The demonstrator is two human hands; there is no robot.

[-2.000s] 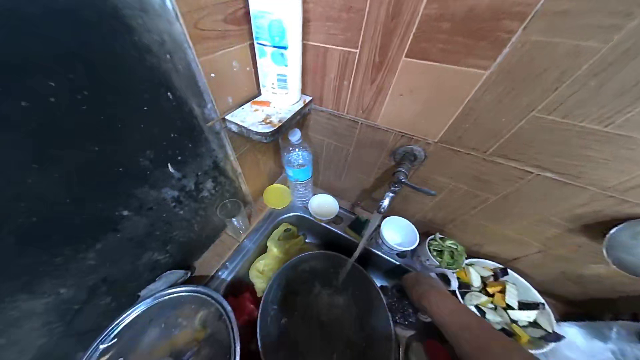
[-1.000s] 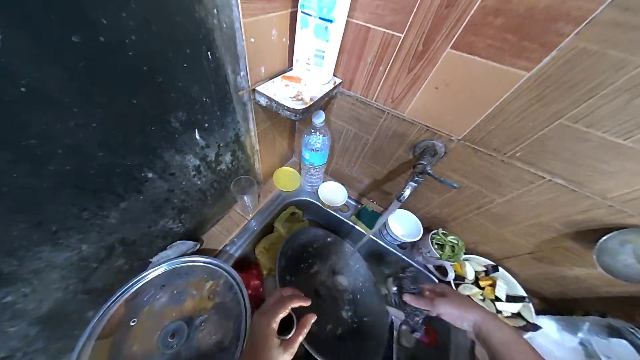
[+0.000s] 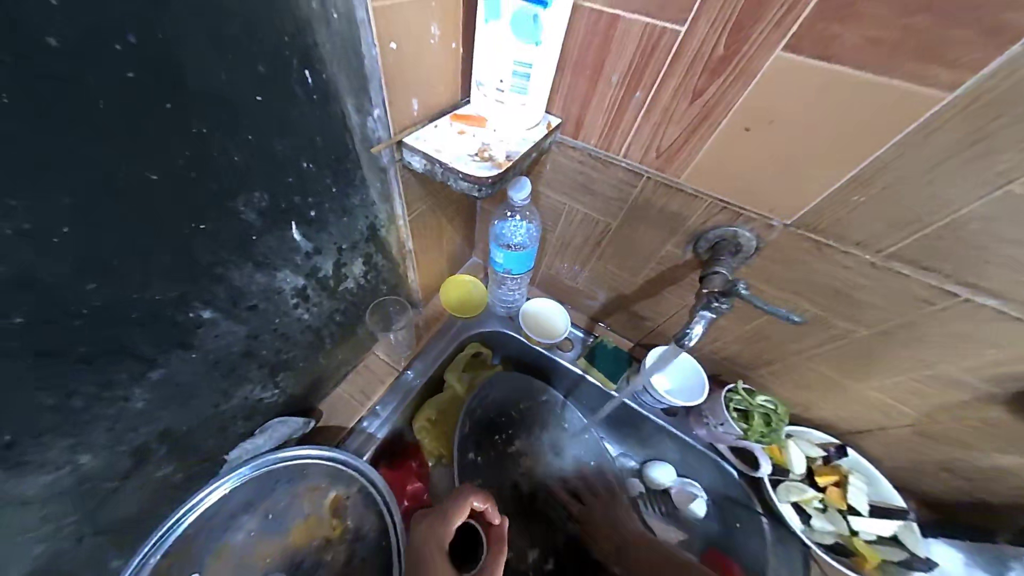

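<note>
A large dark pan (image 3: 512,432) is tilted in the metal sink under the water from the wall tap (image 3: 708,300). My left hand (image 3: 464,528), low in the view, is closed around the pan's dark tubular handle (image 3: 467,547). Inside the pan lies my right hand (image 3: 596,504), against its wet surface, partly blurred by the water and spray. A green and yellow sponge (image 3: 606,362) rests on the sink ledge. Beside the pan in the sink are a yellow plastic bag (image 3: 440,416), a red item (image 3: 406,478), eggshells (image 3: 659,474) and a fork (image 3: 658,512).
A glass lid (image 3: 280,520) with food residue lies at lower left. Along the ledge stand a clear glass (image 3: 391,328), a yellow lid (image 3: 463,296), a water bottle (image 3: 514,248), a white cup (image 3: 545,321) and stacked white cups (image 3: 676,378). At right is a plate of cut vegetables (image 3: 848,496).
My left hand came into view and now grips the pan's handle. My right hand has moved from the sink's right side into the pan.
</note>
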